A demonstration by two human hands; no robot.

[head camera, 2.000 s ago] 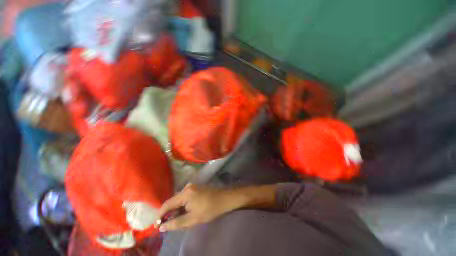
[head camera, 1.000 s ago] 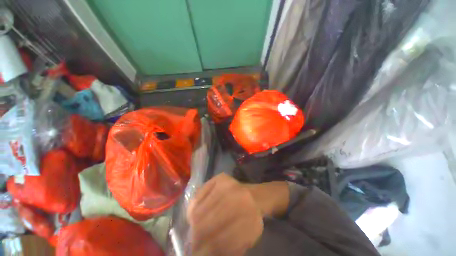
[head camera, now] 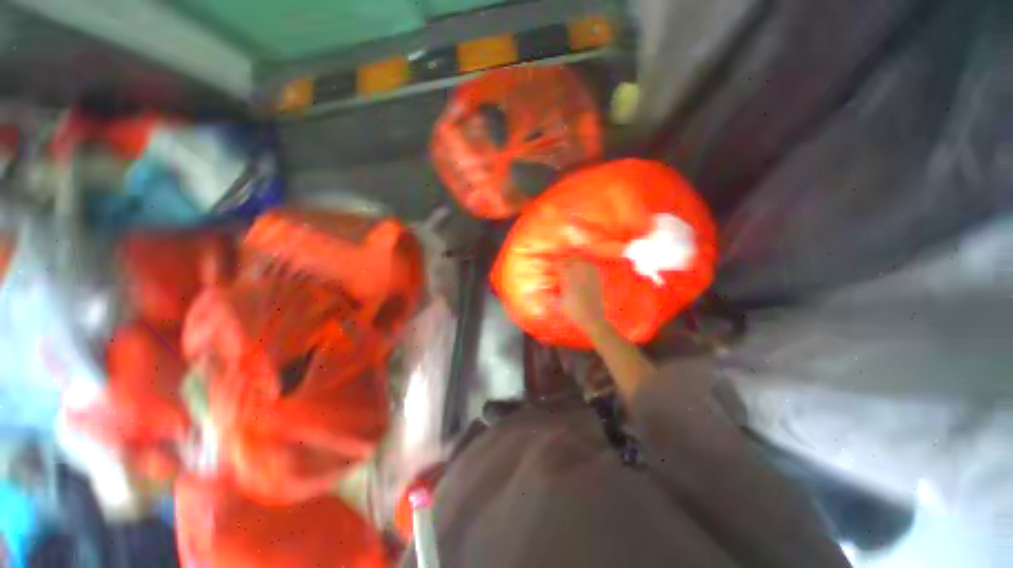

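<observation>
A full red-orange plastic bag (head camera: pixel 650 205) with a white patch on its side stands right of the centre. My right hand (head camera: pixel 582 297) reaches onto the near side of this bag. The hand is blurred and I cannot tell if its fingers grip the film. A looser red-orange bag with dark contents (head camera: pixel 522 128) sits just behind it, by the door sill. A large knotted red-orange bag (head camera: pixel 300 355) stands on the left. My left hand is not in view.
A green door (head camera: pixel 333 28) with a yellow-black sill (head camera: pixel 433 69) is at the top. Dark wrapped rolls (head camera: pixel 866 166) lean on the right. More red bags, blue and white items lie left. A pink-tipped white rod (head camera: pixel 422 527) is at the bottom.
My right hand has moved forward from low in the centre to the bag with the white patch. The view has shifted, bringing that bag and the sill nearer.
</observation>
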